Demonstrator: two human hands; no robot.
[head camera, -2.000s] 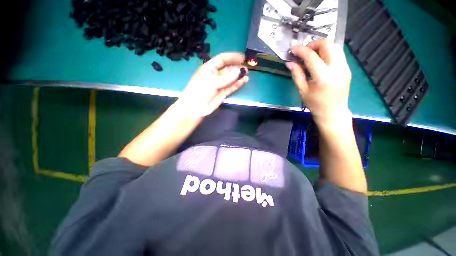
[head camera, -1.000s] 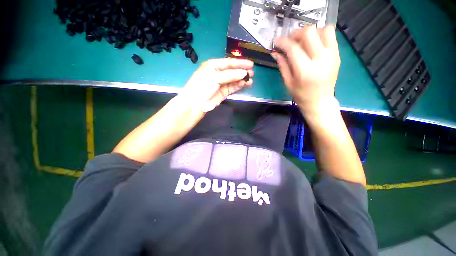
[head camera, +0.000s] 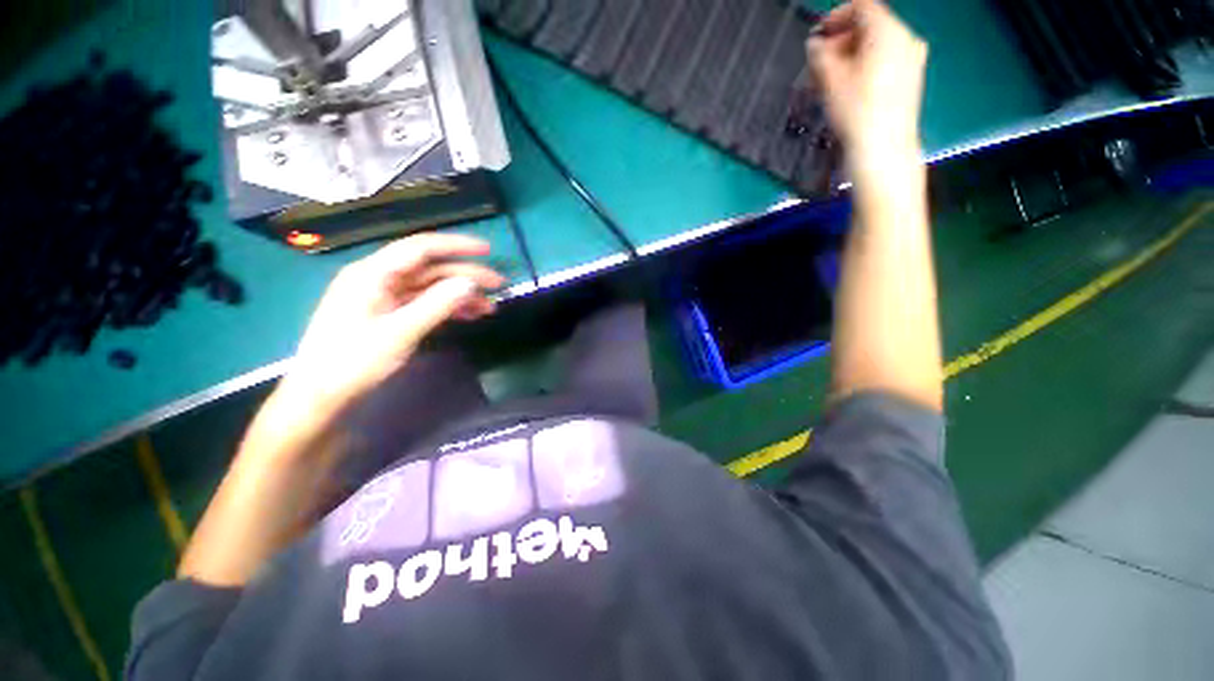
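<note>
My left hand (head camera: 393, 306) is near the bench's front edge, just below the fixture machine (head camera: 333, 107), with its fingers curled. No part shows at its fingertips, and I cannot tell whether it holds one. My right hand (head camera: 872, 67) is over the right end of the black slotted tray (head camera: 652, 67), thumb and fingertips close together. Whether something is pinched there is too blurred to tell. Small glossy parts (head camera: 806, 120) sit in the tray beside it. The heap of black parts (head camera: 93, 213) lies left of the machine.
A red-orange power switch (head camera: 305, 241) glows on the machine's front. Black cables (head camera: 559, 166) run from the machine over the bench edge (head camera: 586, 266). A blue crate (head camera: 712, 339) is below the bench. More dark ribbed trays (head camera: 1092, 47) are at the far right.
The view has swung right, so machine and heap appear further left. My right hand has left the machine's front plate for the tray. The dark piece at my left fingertips no longer shows.
</note>
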